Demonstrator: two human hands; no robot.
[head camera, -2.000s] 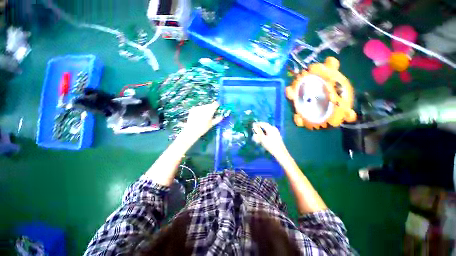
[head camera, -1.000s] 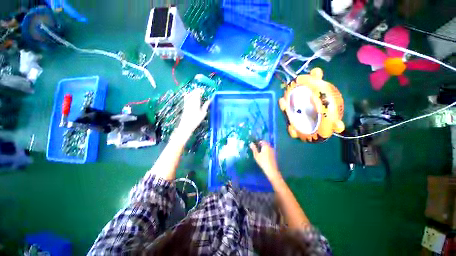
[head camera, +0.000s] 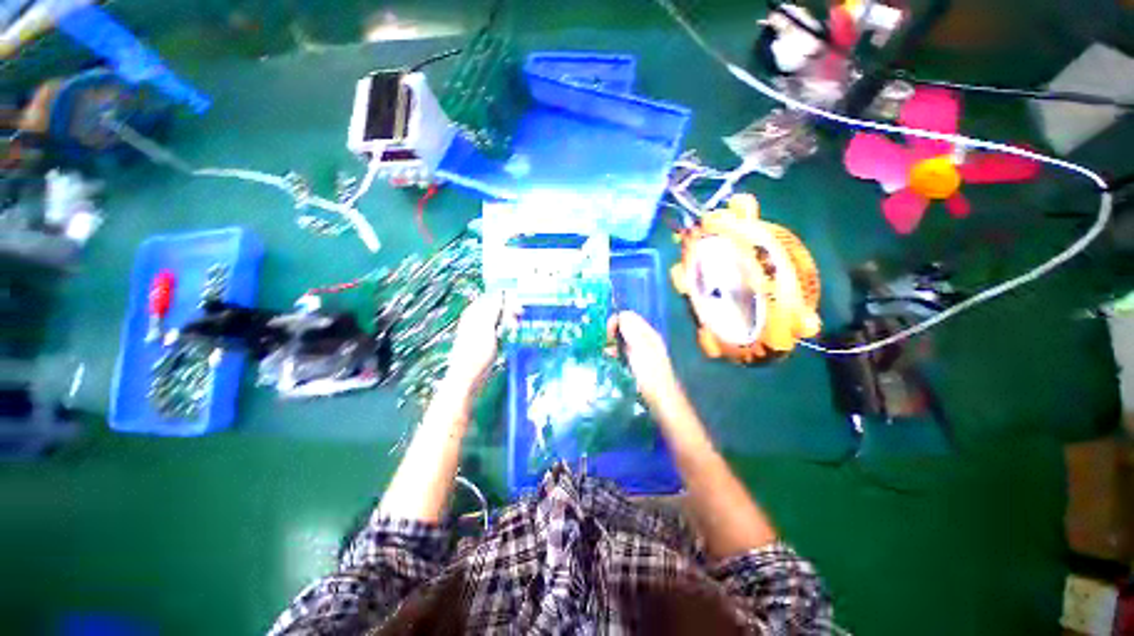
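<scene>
A green and white PCB panel (head camera: 547, 280) is held up by its two sides, over the far end of the near blue bin (head camera: 659, 466). My left hand (head camera: 475, 342) grips its left edge. My right hand (head camera: 637, 348) is at its lower right edge. Green and pale scraps lie in the near bin below the panel. The heap of small PCBs (head camera: 429, 304) lies left of the near bin. Glare washes out the panel's upper part, and I cannot tell whether a small tool is in my right hand.
The panel bin (head camera: 578, 155) is beyond the near bin. A white power supply (head camera: 404, 124) stands beyond the heap. The orange lion-face fan (head camera: 746, 280) is at the right. The left bin (head camera: 124, 360) has a black and silver fixture (head camera: 311, 348) beside it. A white cable (head camera: 1057, 255) loops at right.
My left hand has left the heap and now holds a panel together with my right hand, which has moved up from inside the near bin. The camera view has shifted slightly.
</scene>
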